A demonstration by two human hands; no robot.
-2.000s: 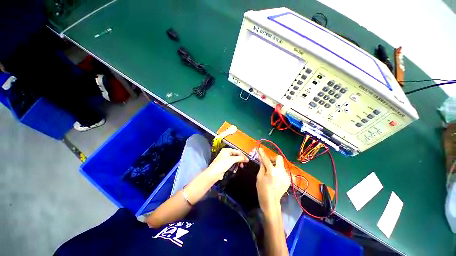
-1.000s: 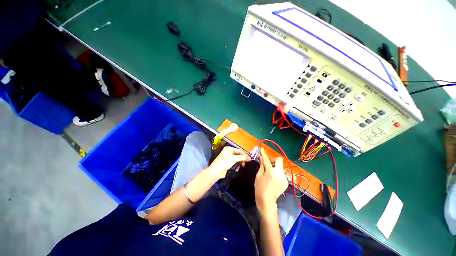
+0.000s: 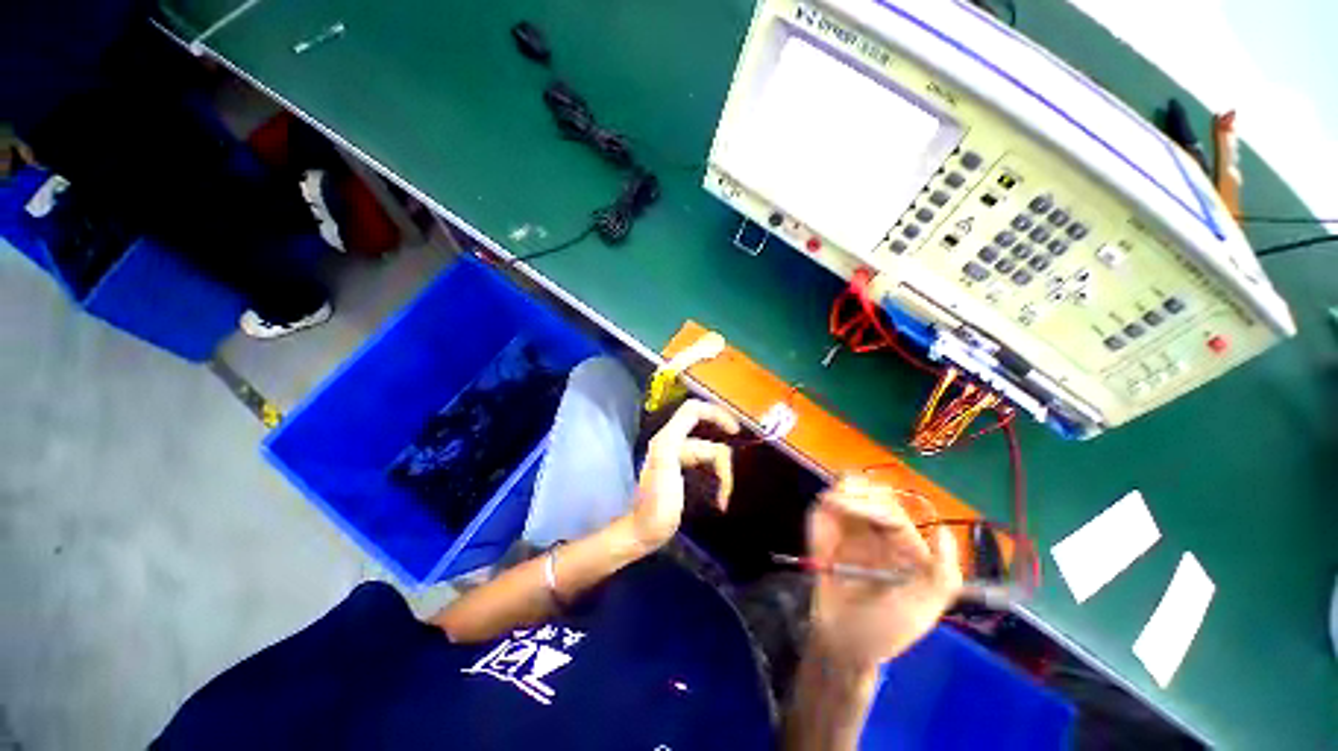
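My left hand (image 3: 682, 467) is raised beside the bench edge, fingers curled but apart, with nothing visible in it. My right hand (image 3: 883, 565), blurred, holds a slim test probe (image 3: 800, 562) crosswise, its tip pointing left. The orange fixture board (image 3: 731, 376) runs along the bench edge, with a small white socket (image 3: 778, 421) in its middle and a yellow piece (image 3: 665, 387) at its left end. A red test lead (image 3: 1018, 477) loops down from the tester to the board's right end. A dark piece there is partly hidden by my right hand.
The cream tester (image 3: 939, 206) stands behind the board, with orange and yellow wires (image 3: 954, 414) below it. A black cable (image 3: 587, 125) lies on the green bench (image 3: 426, 162). Two paper slips (image 3: 1108, 546) lie right. A blue tote (image 3: 345, 506) holds black cables. A person's legs show at upper left.
My hands have moved apart and off the white socket. My left hand has opened. My right hand has moved right and down, now with the probe in it. The view has shifted slightly.
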